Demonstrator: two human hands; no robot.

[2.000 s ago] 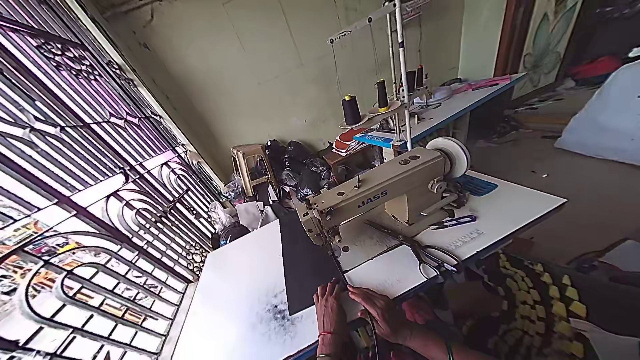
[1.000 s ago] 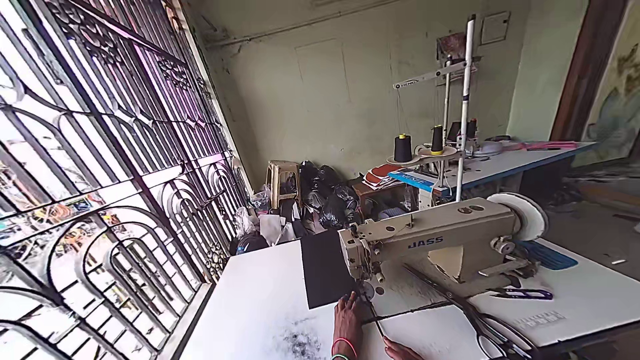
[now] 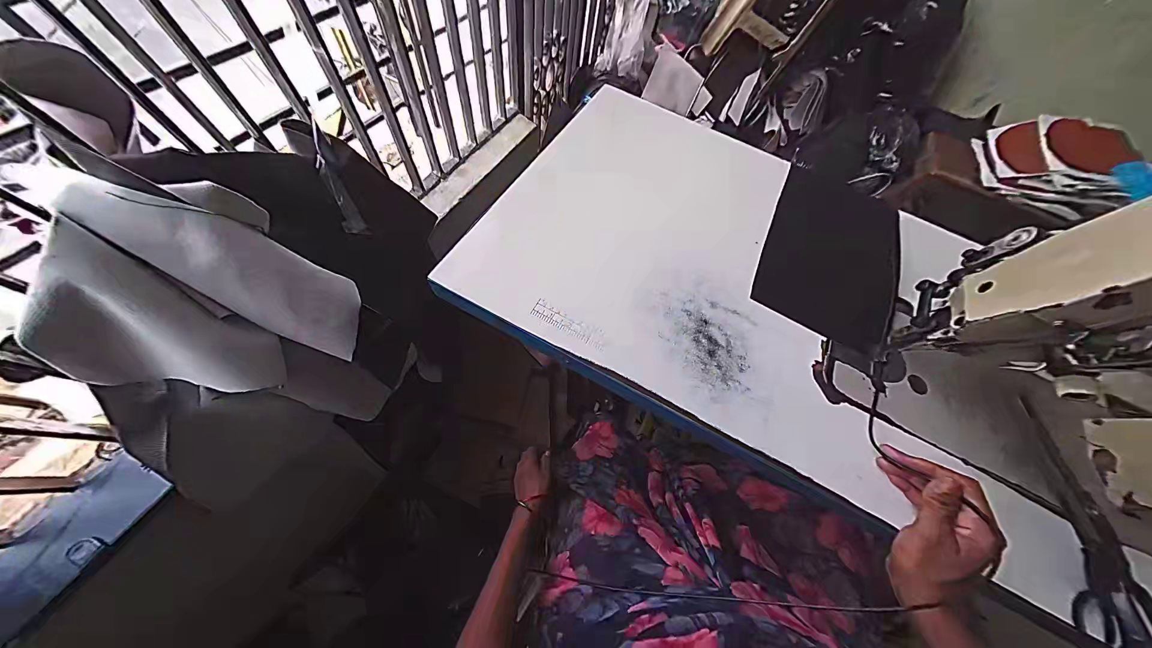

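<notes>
My right hand [image 3: 945, 522] holds a thin dark cord [image 3: 873, 432] between thumb and fingers at the table's front edge. The cord runs up to the needle area of the sewing machine [image 3: 1053, 279] and trails back across the lap. Beneath the presser foot, one edge of a black fabric panel [image 3: 823, 247] lies on the white tabletop [image 3: 630, 207]. My left hand [image 3: 531, 477] is low beside the lap, below the table edge; its fingers are partly hidden, so its hold is unclear.
Grey and black fabric pieces [image 3: 198, 288] are heaped at the left by a metal window grille [image 3: 378, 81]. Scissors [image 3: 1102, 603] lie at the lower right. Black plastic bags [image 3: 909, 81] and cut pieces with red patches [image 3: 1071, 148] are behind the table.
The view has swung down and left. My left hand has left the fabric by the needle and is now below the table edge. My right hand is now raised with the cord.
</notes>
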